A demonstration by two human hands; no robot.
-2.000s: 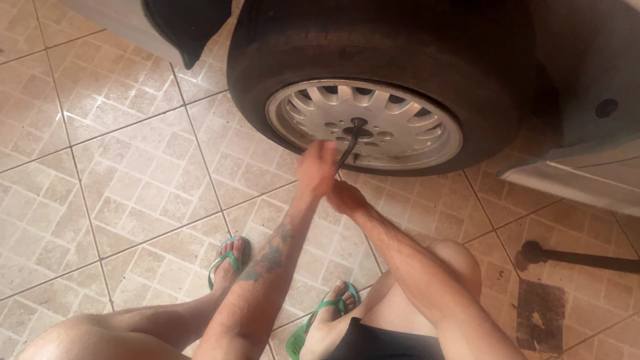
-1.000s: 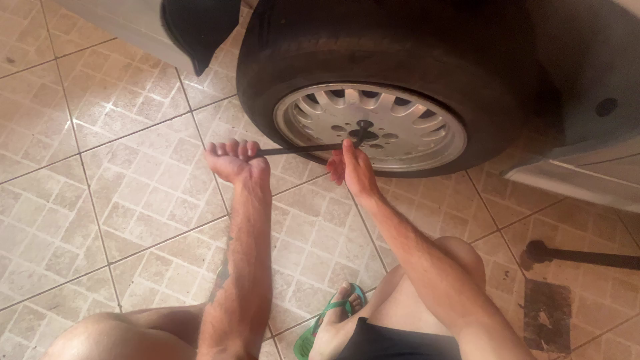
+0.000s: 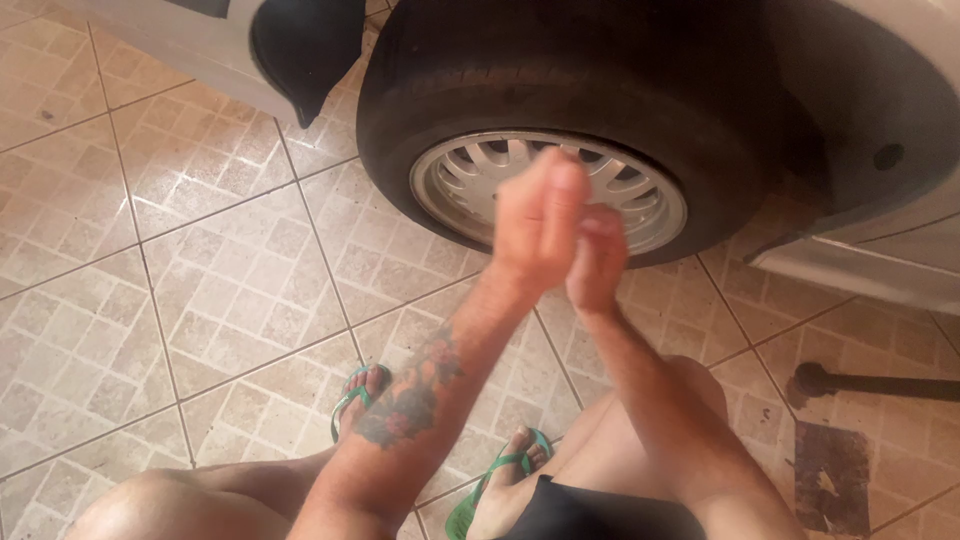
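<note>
A car wheel with a silver multi-spoke rim point(image 3: 457, 180) and a black tire point(image 3: 405, 150) stands in the wheel arch at top centre. My left hand point(image 3: 541, 217) is closed in front of the rim, slightly blurred. Close beside it on the right, my right hand point(image 3: 598, 251) is curled, also blurred. Both hands cover the hub and the wheel bolts. The dark wrench bar seen in the earlier frames is hidden behind my hands, so its position cannot be told.
A black mudflap or trim piece point(image 3: 307, 56) hangs at the upper left of the wheel. The car's sill point(image 3: 847, 270) is at the right. A dark metal bar with a round end point(image 3: 885, 384) lies at the right, above a dark rectangular patch point(image 3: 831, 476) on the tiled floor point(image 3: 232, 315).
My left hand has moved from the wrench bar's far end, left of the wheel, to in front of the rim beside my right hand. The bar no longer shows.
</note>
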